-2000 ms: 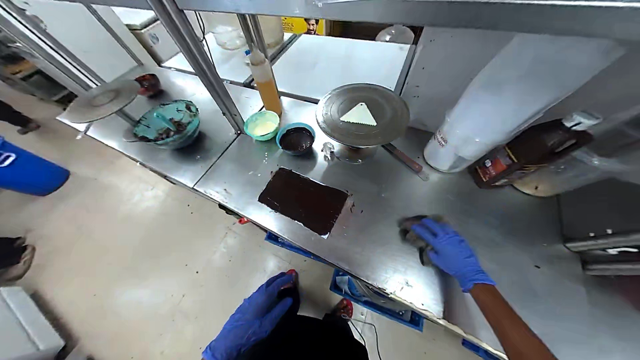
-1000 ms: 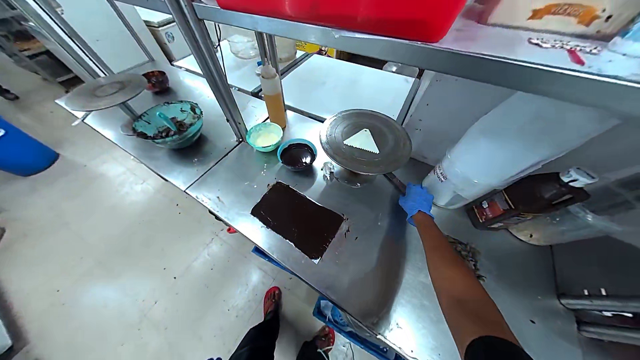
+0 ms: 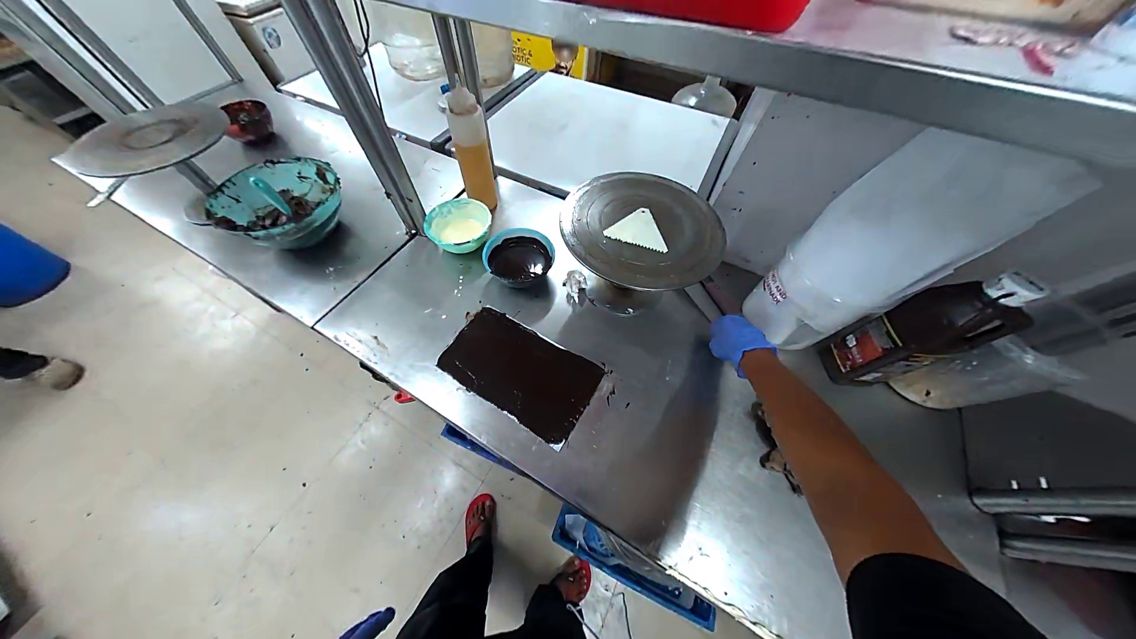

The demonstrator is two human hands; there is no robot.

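Note:
My right hand (image 3: 740, 343), in a blue glove, is closed around the handle of a spatula (image 3: 704, 303) whose blade lies beside the metal cake turntable (image 3: 697, 232). A white triangular toothed scraper (image 3: 637, 231) rests on the turntable. Left of it are a bowl of dark chocolate (image 3: 520, 258) and a green bowl of pale cream (image 3: 458, 225). A thin rectangular sheet spread with chocolate (image 3: 524, 373) lies on the steel table. Under my right forearm, a crumpled dirty cloth (image 3: 774, 448) is partly hidden. Only the gloved fingertips of my left hand (image 3: 368, 625) show at the bottom edge.
A squeeze bottle (image 3: 473, 155) stands behind the bowls. A chocolate-smeared teal bowl (image 3: 275, 202) and another turntable (image 3: 146, 139) are at left. A large plastic roll (image 3: 887, 231) and a dark jug (image 3: 923, 328) lie at right. A steel shelf (image 3: 799, 67) crosses overhead. Blue crates (image 3: 635, 568) sit below the table.
My right hand has let go of the dirty cloth and moved up the table to the spatula handle beside the turntable. My left hand has dropped mostly out of view.

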